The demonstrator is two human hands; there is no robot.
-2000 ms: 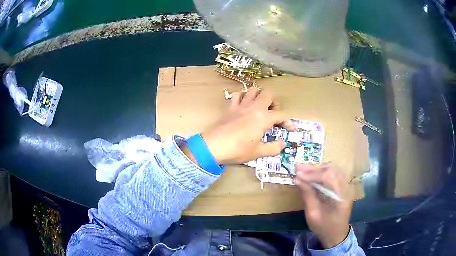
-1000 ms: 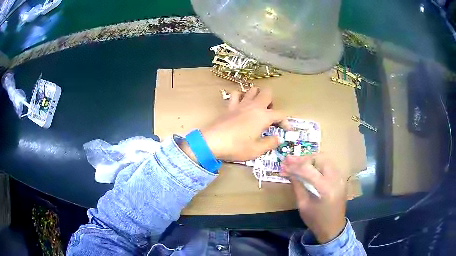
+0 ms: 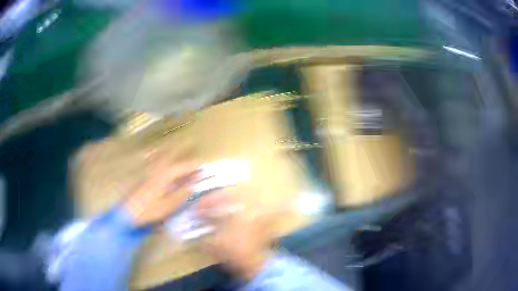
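The whole view is strongly blurred. The white power strip housing [image 3: 227, 172] lies on the cardboard work mat [image 3: 250, 131], with its dark inner parts smeared. My left hand [image 3: 162, 190] is at the housing's left side, its fingers and thumb against it as if holding it. My right hand [image 3: 241, 230] is at the housing's near side, fingers bent. The blur hides whether the white stick is in it. A white patch [image 3: 190, 223] shows between the hands, too blurred to tell apart.
The translucent hood [image 3: 170, 74] hangs over the upper left. Brass strips [image 3: 139, 122] lie at the mat's far edge, with more brass strips [image 3: 298, 143] at its right edge. A brown cardboard tray [image 3: 366, 165] is at the right. The green belt [image 3: 324, 25] runs behind.
The view has swung to the right, so mat, hood and hands sit further left and the right-hand tray shows more. Both hands remain at the housing. The picture has become blurred.
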